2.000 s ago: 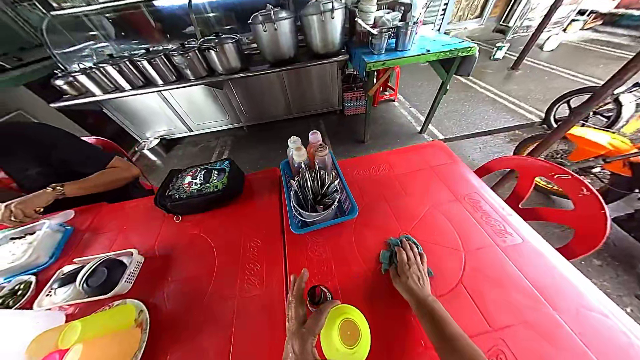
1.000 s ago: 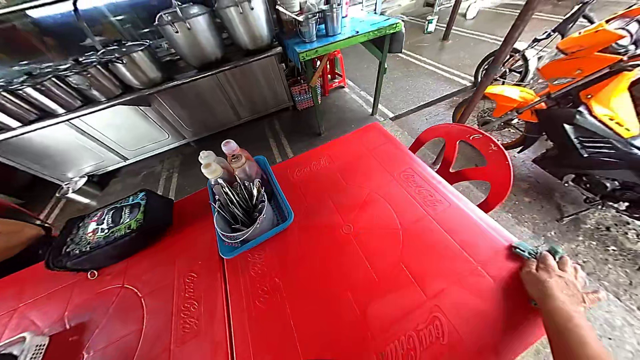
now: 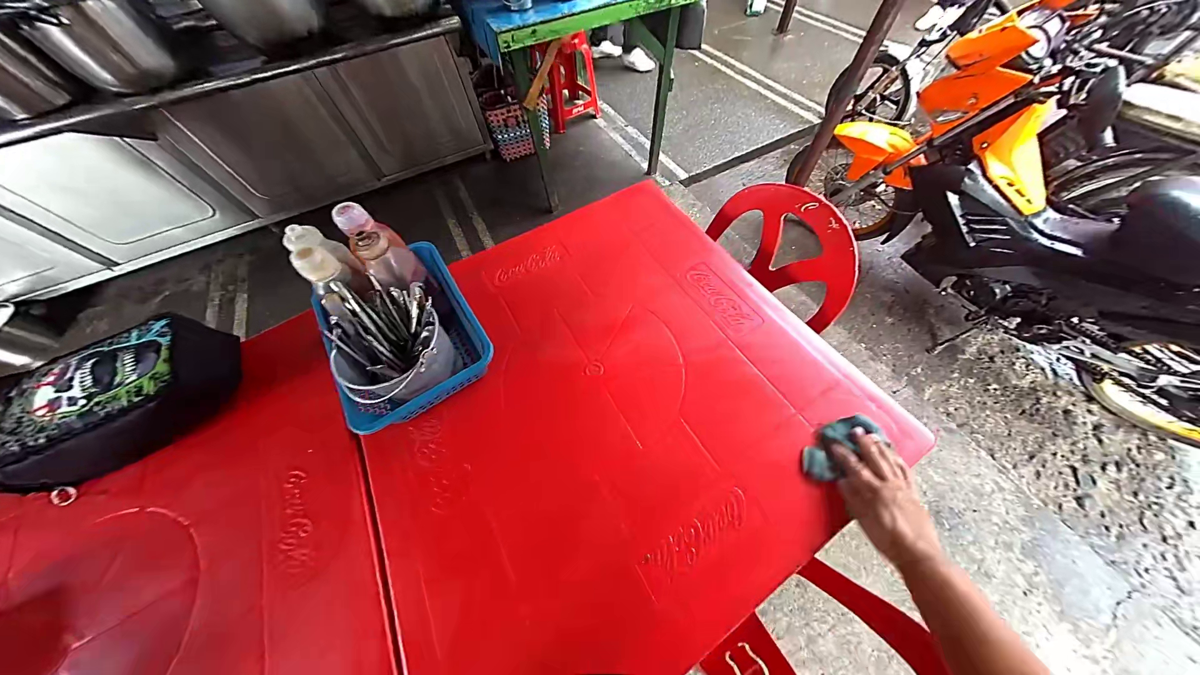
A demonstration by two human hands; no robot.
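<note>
My right hand point(image 3: 881, 487) presses a bunched green cloth point(image 3: 839, 448) onto the red plastic table point(image 3: 581, 450), near its right corner. My left hand is out of the frame. A blue plastic basket point(image 3: 473, 342) stands on the table, left of the middle. Inside it are a small bucket point(image 3: 412, 370) full of metal cutlery and several squeeze bottles point(image 3: 361, 234). A black printed bag point(image 3: 122, 398) lies on the table at the left.
Red plastic chairs point(image 3: 834, 244) stand at the table's right and near sides. Behind are a steel counter point(image 3: 272, 141) with large pots point(image 3: 103, 42), and a green-framed side table point(image 3: 581, 23). An orange and black motorcycle point(image 3: 1022, 178) is parked at the right.
My right hand and the cloth have moved from the table's middle to its right end. My left hand, seen earlier with a yellow-green bowl, has left the view. The view has swung right.
</note>
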